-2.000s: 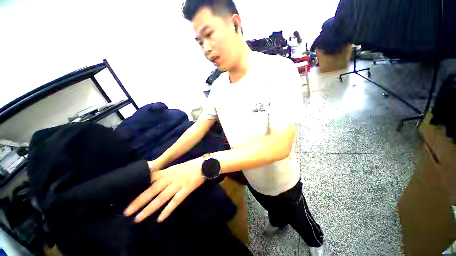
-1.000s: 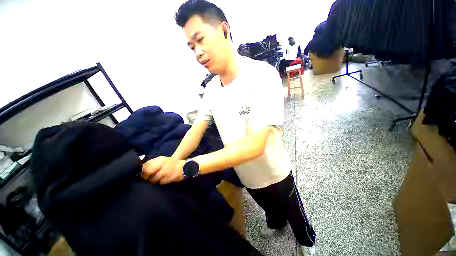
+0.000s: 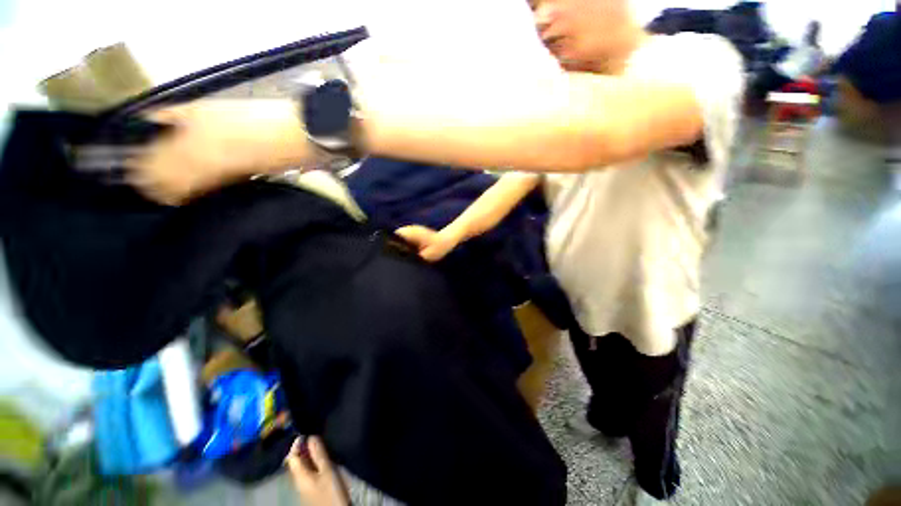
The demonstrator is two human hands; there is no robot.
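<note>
A large black hooded garment [image 3: 385, 366] fills the lower middle, upright on a dress form whose cream neck [image 3: 331, 188] shows at the top. The hood [image 3: 109, 267] hangs out to the left, and another person's blurred hand [image 3: 203, 148] is at its upper edge. That person's other hand [image 3: 427, 240] touches the garment near the neck. A hand, apparently my left hand [image 3: 316, 476], shows small and cut off at the bottom edge, beside the garment; its grip is unclear. My right hand is not in view.
The person in a beige T-shirt [image 3: 632, 237] stands right of the garment. Navy garments [image 3: 420, 193] lie behind it. A black shelf [image 3: 247, 69] is at upper left, with blue packages [image 3: 237, 410] low on the left. Speckled floor [image 3: 761, 376] lies right.
The view has shifted. The other person's watch-wearing arm has swung up and left to the hood, which now stretches left, exposing the neck. A small hand has appeared at the bottom.
</note>
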